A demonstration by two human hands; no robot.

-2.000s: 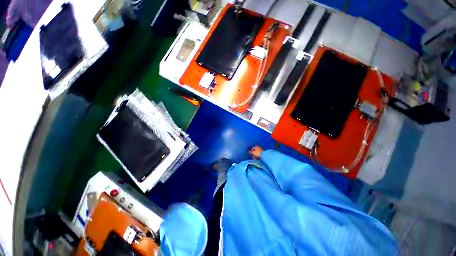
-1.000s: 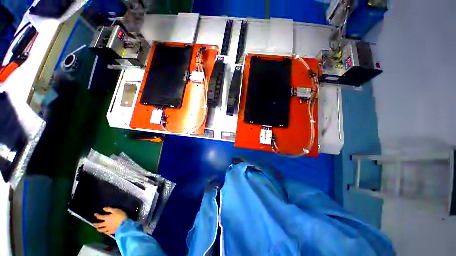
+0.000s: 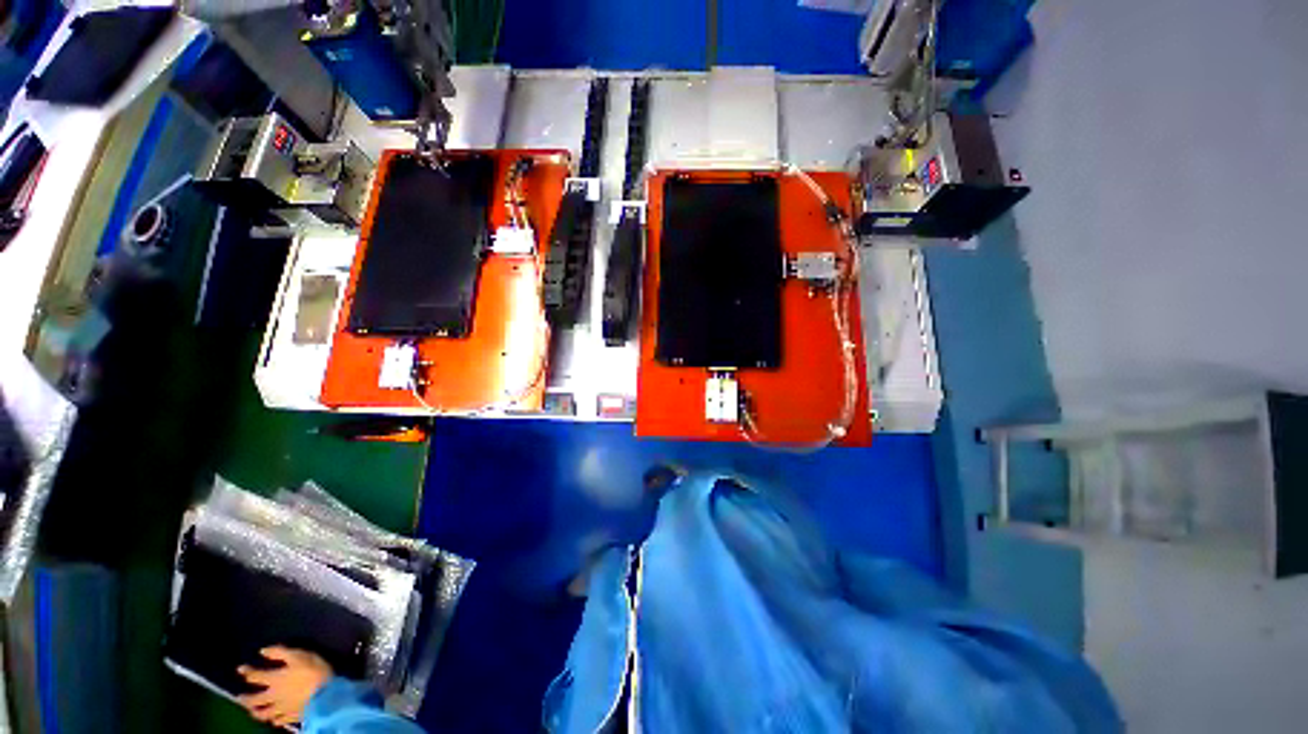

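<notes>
My left hand (image 3: 284, 685) rests on the lower edge of a flat black panel (image 3: 258, 620) at the lower left, fingers apart. This panel lies on a stack of silvery bubble-wrap sheets (image 3: 337, 552). My right hand is not visible; the blue right sleeve (image 3: 803, 617) fills the bottom middle. Ahead, one black panel (image 3: 420, 251) sits on the left orange plate (image 3: 495, 330), and another black panel (image 3: 720, 273) sits on the right orange plate (image 3: 821, 387). White clamp blocks touch or nearly touch each panel's right and lower sides.
A blue-and-metal machine head (image 3: 376, 65) stands over the left panel's top. Controller boxes (image 3: 940, 187) flank the plates. Orange-handled cutters (image 3: 376, 430) lie on the green surface. A white table (image 3: 17, 129) with another black panel is at left. A pale metal frame (image 3: 1133, 480) stands at right.
My left hand came into view and onto the lower-left panel. My right hand, seen small near the middle earlier, is out of view. The machine head has appeared over the left plate. The view has turned.
</notes>
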